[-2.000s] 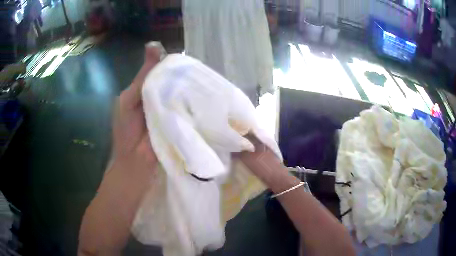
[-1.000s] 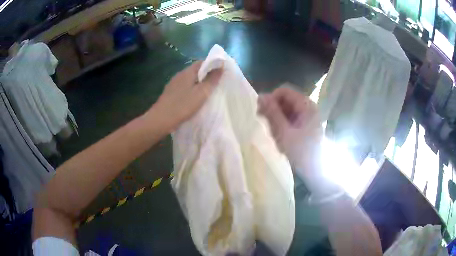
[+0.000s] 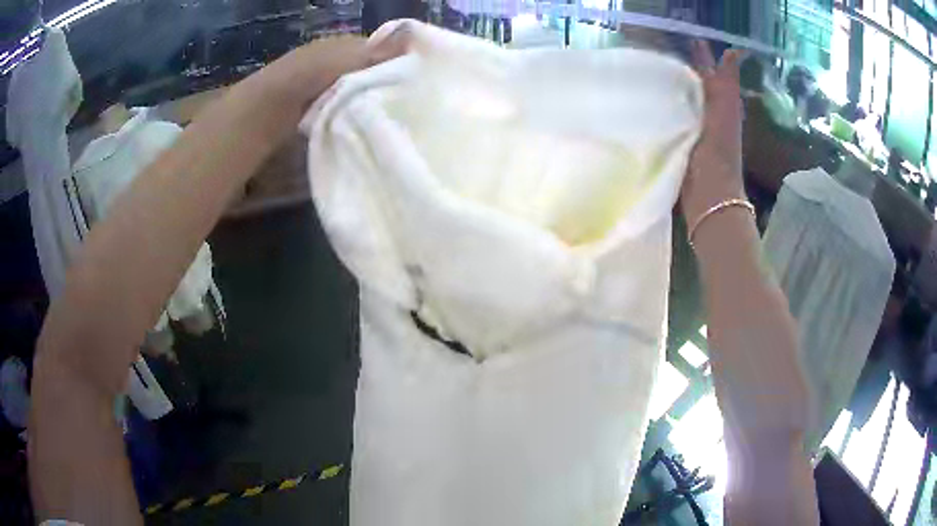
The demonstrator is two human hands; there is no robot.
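Note:
A cream top hangs spread in front of me, held up by its upper edge. Its neck or hood opening gapes towards me, showing a yellowish inside. A short piece of black drawstring shows at the neck front. My left hand grips the cloth at the upper left, its fingers partly hidden in folds. My right hand holds the upper right edge, its fingers partly behind the cloth.
A pale pleated garment hangs at the right. White garments with dark stripes or cords hang at the left. Yellow-black tape marks the floor at the lower left. A dark-legged stand is at the lower right. Windows line the right.
Both hands have moved up and apart, and the bunched top now hangs open and wide. My right hand now holds its edge. The view has turned, and the hanging pleated garment sits farther right.

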